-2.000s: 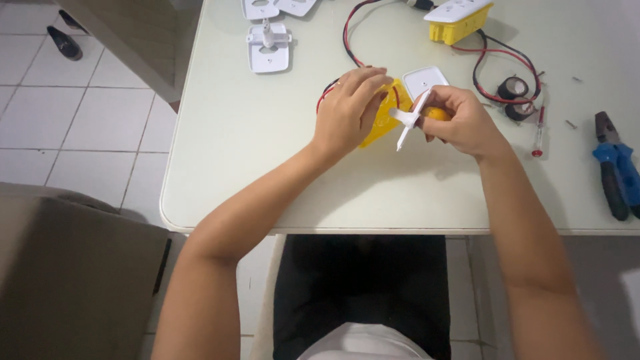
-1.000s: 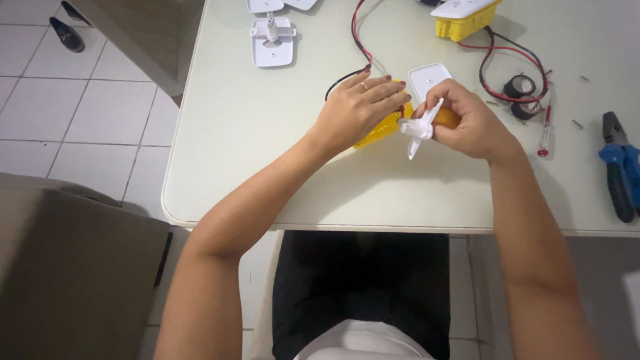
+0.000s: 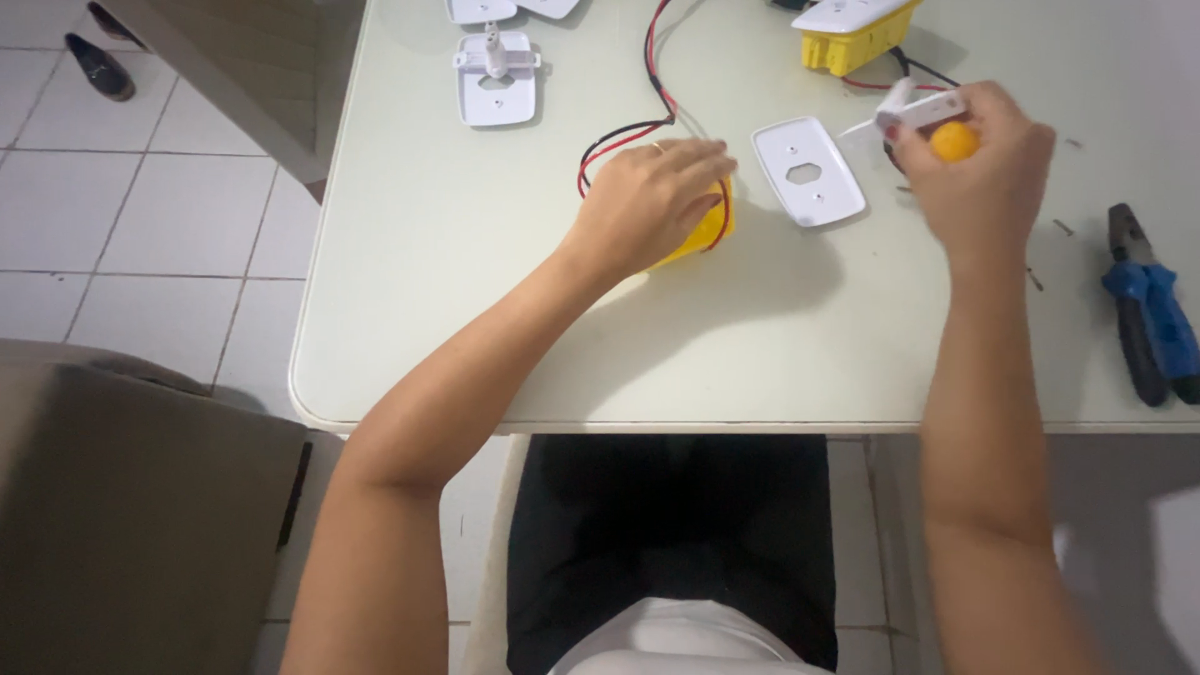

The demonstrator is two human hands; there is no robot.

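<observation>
My left hand [image 3: 652, 202] lies over a yellow plastic electrical box [image 3: 701, 234], its fingers covering most of it; a red and black wire pair [image 3: 649, 70] runs to the box from the top. My right hand [image 3: 989, 169] is raised at the right, closed around a white plastic outlet bracket [image 3: 923, 111] and a tool whose round orange handle end [image 3: 954, 142] shows. Between both hands a white outlet cover plate [image 3: 810, 172] lies flat on the table. Beyond my right hand, another yellow box [image 3: 858, 42] carries a white cover and has wires coming out.
Blue and black pliers [image 3: 1153, 309] lie at the table's right side, near several loose screws [image 3: 1063, 227]. At the back left, a white cover plate [image 3: 497, 98] has a socket bracket on it, with more white plates [image 3: 482, 9] behind. The table's front edge [image 3: 712, 427] runs before me.
My right hand has moved to the right, away from the yellow box, with the white bracket and orange-handled tool. My left hand has stayed on the box. The cover plate between them is now fully visible.
</observation>
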